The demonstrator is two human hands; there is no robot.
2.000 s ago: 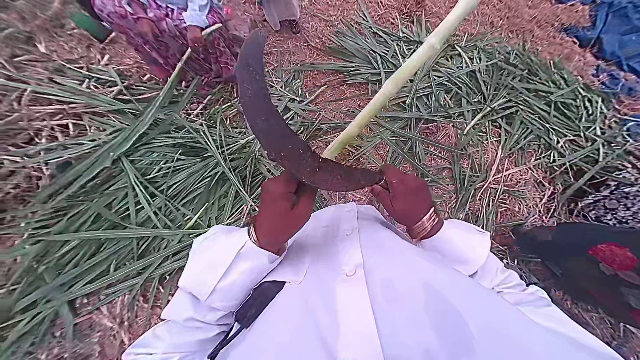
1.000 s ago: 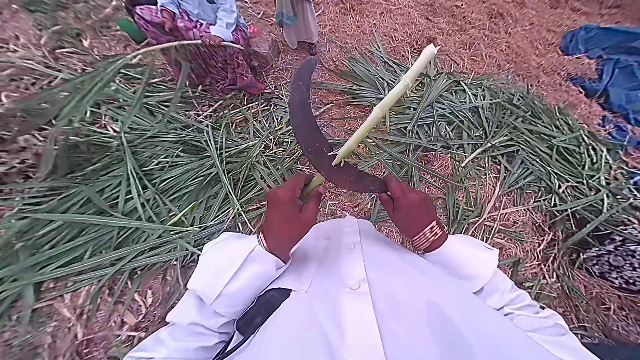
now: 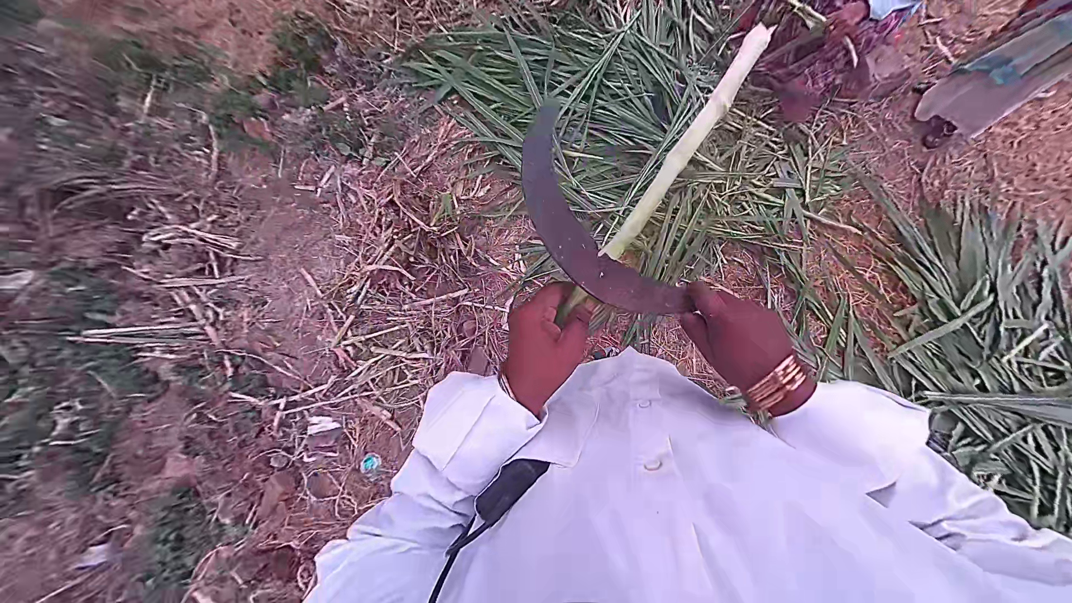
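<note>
My left hand [image 3: 544, 343] is closed around the lower end of a pale green peeled stalk [image 3: 682, 151], which points up and to the right. A dark curved sickle blade [image 3: 557, 209] crosses the stalk just above that hand, its tip up and to the left. My right hand [image 3: 741, 343], with gold-coloured bangles at the wrist, grips the sickle at its near end; the handle is hidden in or under the hand.
Long green leaves [image 3: 586, 75] lie piled ahead, and another leaf pile [image 3: 997, 335] is at the right. Dry stalks and straw [image 3: 394, 243] cover the ground at the left. A person in patterned purple cloth [image 3: 871, 67] is at the top right, near another person's draped garment [image 3: 997, 84].
The view has swung to the left, showing more dry ground. Both hands keep their holds on the stalk and sickle, and the blade still crosses the stalk.
</note>
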